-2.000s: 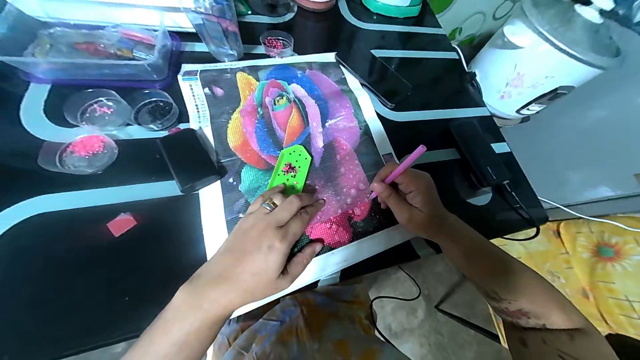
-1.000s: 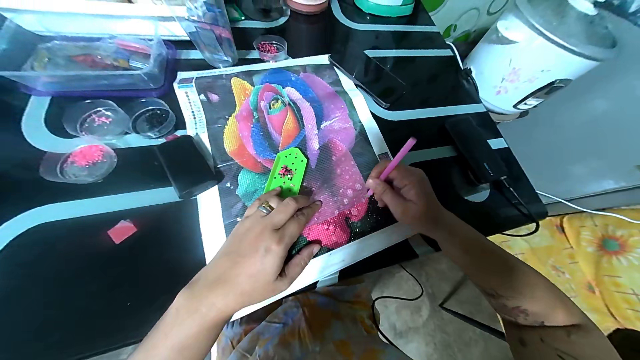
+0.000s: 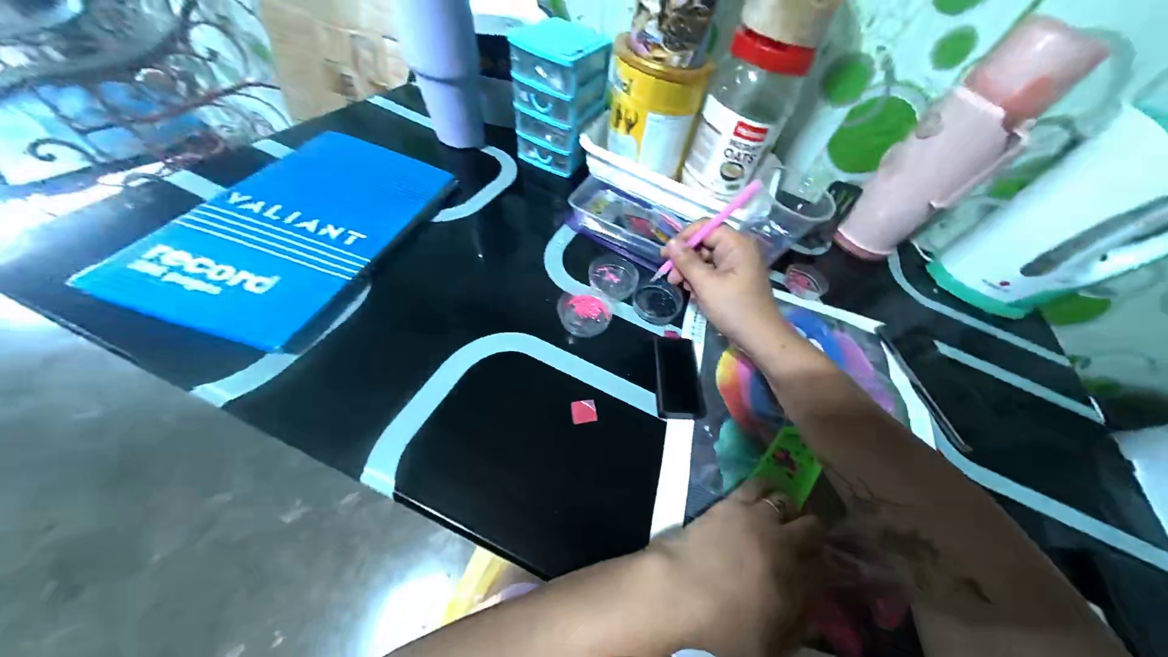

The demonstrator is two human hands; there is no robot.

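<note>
My right hand (image 3: 721, 274) holds a pink diamond-painting pen (image 3: 716, 219), its tip over the rim of a small round plastic cup (image 3: 657, 301) that looks dark inside. Two like cups stand close by, one with a few pink beads (image 3: 612, 276), the other with a heap of pink beads (image 3: 586, 310). My left hand (image 3: 757, 557) lies low on the rose diamond-painting canvas (image 3: 730, 456), its fingers against a green bead tray (image 3: 790, 465) with dark pink beads. My right forearm hides much of the canvas.
A black phone-like object (image 3: 677, 377) lies over the canvas edge, left of it a pink wax square (image 3: 584, 411). Behind stand a clear container (image 3: 620, 214), small turquoise drawers (image 3: 557, 91) and jars. A blue record book (image 3: 274, 233) lies at the left, a white kettle-like appliance (image 3: 1049, 219) at the right.
My right hand has moved with the pen from the canvas to the small cups at its far left. The left hand remains at the green tray. The view has swung left.
</note>
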